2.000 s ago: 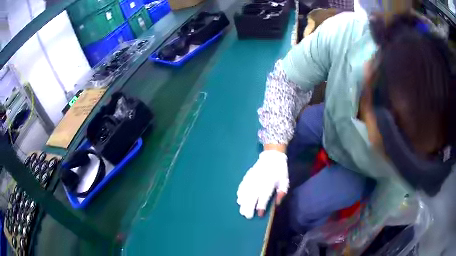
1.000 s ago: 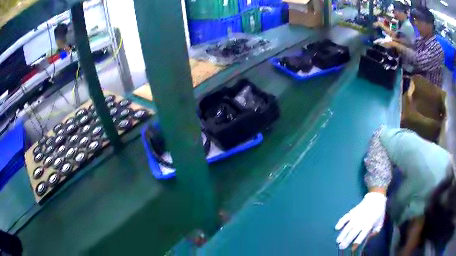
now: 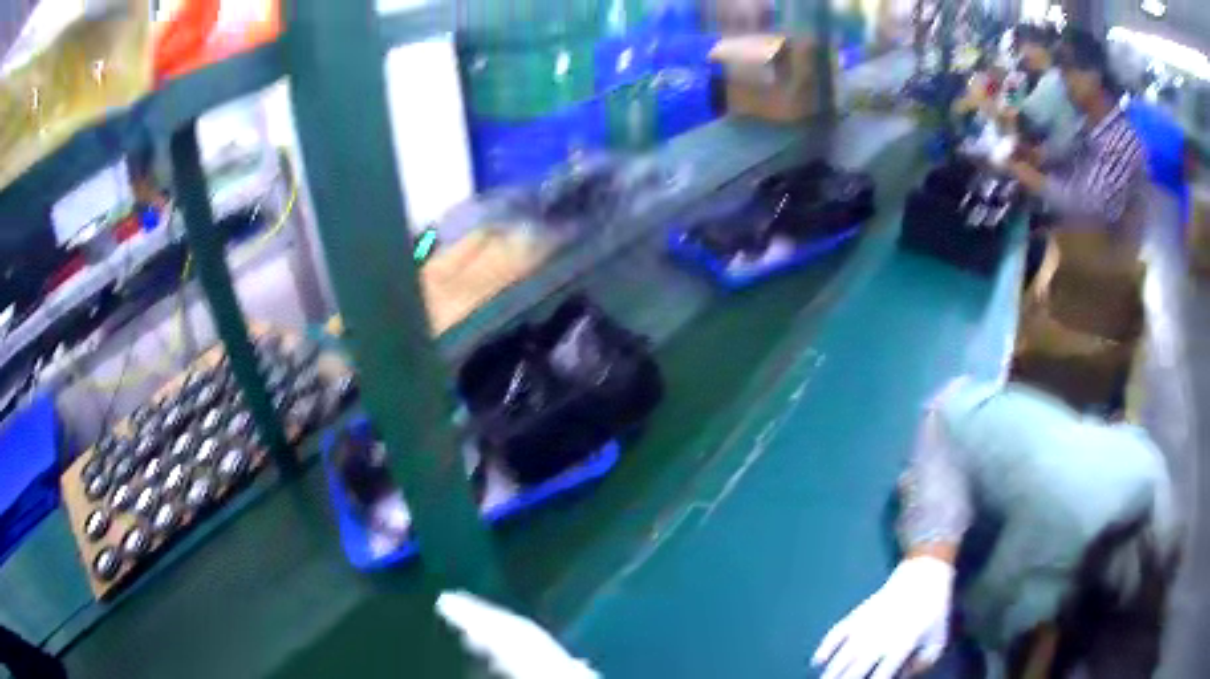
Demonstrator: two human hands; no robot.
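A white-gloved hand, seemingly my right, enters at the bottom edge, blurred and cut off, fingers pointing up-left. I cannot tell if it holds anything. It is just below a blue tray on the belt. A black insert tray with clear bags in it sits tilted on the blue tray's right part. Dark headphones and something white lie in the tray's left part, partly hidden by a green post. My left hand is not in view.
The green post stands before the tray. A bent-over co-worker rests a gloved hand on the bench. Further up are another blue tray and black inserts. Round parts lie on a board at left.
The gloved hand has come in at the bottom edge. The view has swung left since the first frame and tilted slightly upward since the second. The co-worker has bent lower since the first frame.
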